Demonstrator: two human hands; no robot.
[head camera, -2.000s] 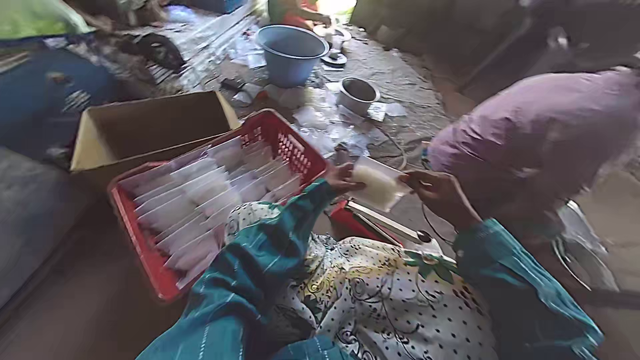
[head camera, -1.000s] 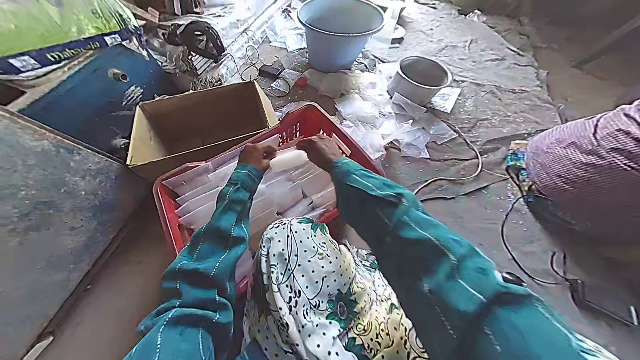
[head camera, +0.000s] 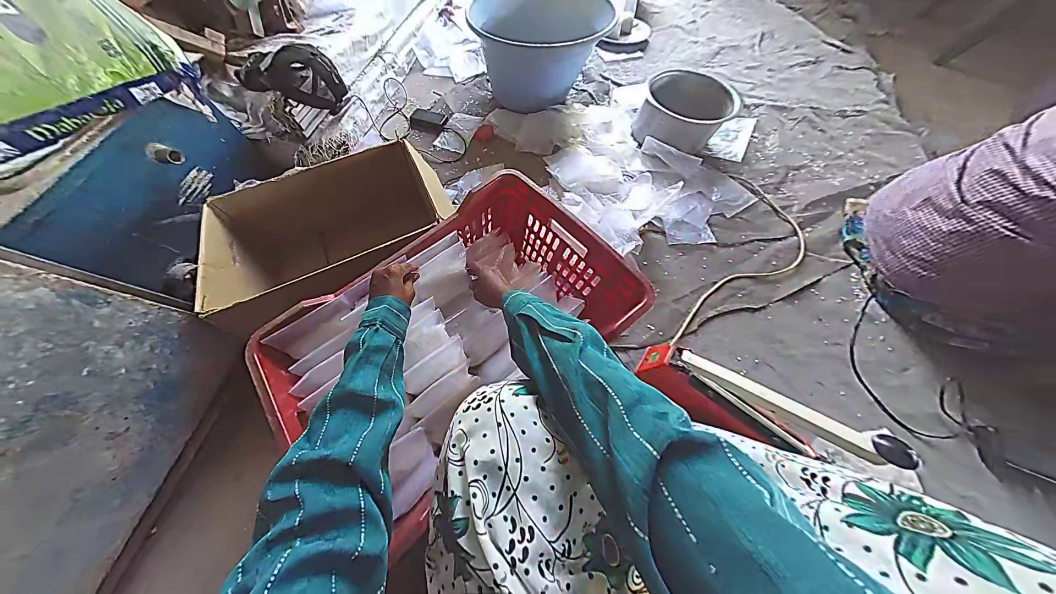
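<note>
A red plastic crate (head camera: 623, 301) stands before my knees, with rows of filled clear plastic packets (head camera: 433, 360) upright in it. My left hand (head camera: 395, 281) is over the middle of the rows, its fingers curled; whether it holds a packet edge cannot be told. My right hand (head camera: 492, 280) is at the packets near the crate's far end, thumb and fingers apart around the top of a packet (head camera: 492, 247); its grip is not clear.
An open cardboard box (head camera: 322, 223) adjoins the crate's far left side. Beyond are a blue-grey tub (head camera: 540, 62), a metal pot (head camera: 686, 107) and loose plastic bags (head camera: 610, 181). An impulse sealer (head camera: 775, 404) with a cable lies right. A person (head camera: 965, 223) sits at the right edge.
Two seconds ago both hands were at a filled packet right of the crate; one second ago they held a packet over the crate. Now they are apart, down among the rows.
</note>
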